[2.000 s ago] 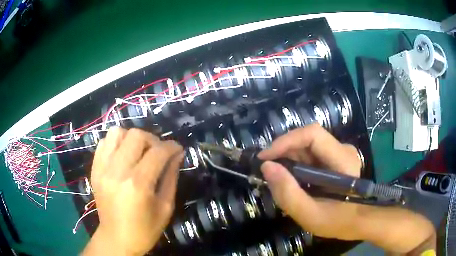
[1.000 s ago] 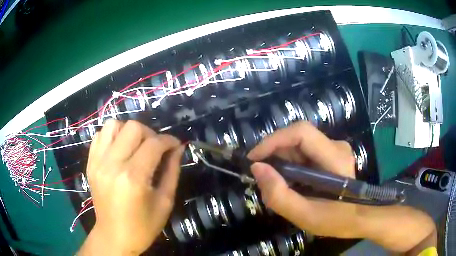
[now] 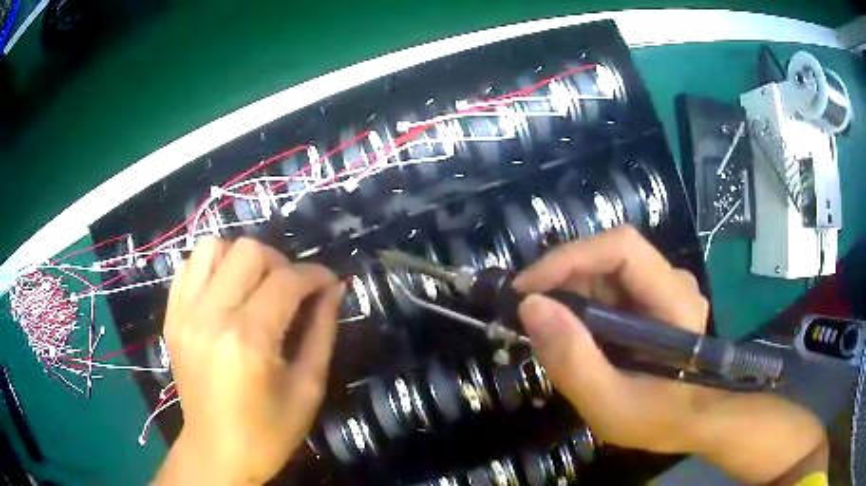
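Note:
My right hand point(image 3: 617, 342) holds the black soldering iron point(image 3: 655, 344) like a pen, its metal tip pointing left. The thin bent solder feed tube point(image 3: 451, 315) runs just below the tip. My left hand point(image 3: 249, 346) pinches a lead wire point(image 3: 353, 319) at its fingertips, beside a round part point(image 3: 362, 296); the pinched end is mostly hidden. The iron tip is a little right of my left fingertips. The black tray point(image 3: 532, 68) carries rows of round black and silver parts. Red and white leads point(image 3: 418, 142) drape over the top row.
A tangled red-white wire bundle point(image 3: 46, 308) lies left of the tray. At right are a flat black tool tray point(image 3: 707, 161), a white-grey box point(image 3: 774, 252) and a solder spool point(image 3: 818, 93). A black-and-white round object point(image 3: 828, 338) sits at lower right. A white edge strip point(image 3: 313, 90) curves behind the tray.
Since one second ago, my right hand and the iron have moved slightly right, and the tip has drawn away from my left fingertips. My left hand stays pinched in about the same place.

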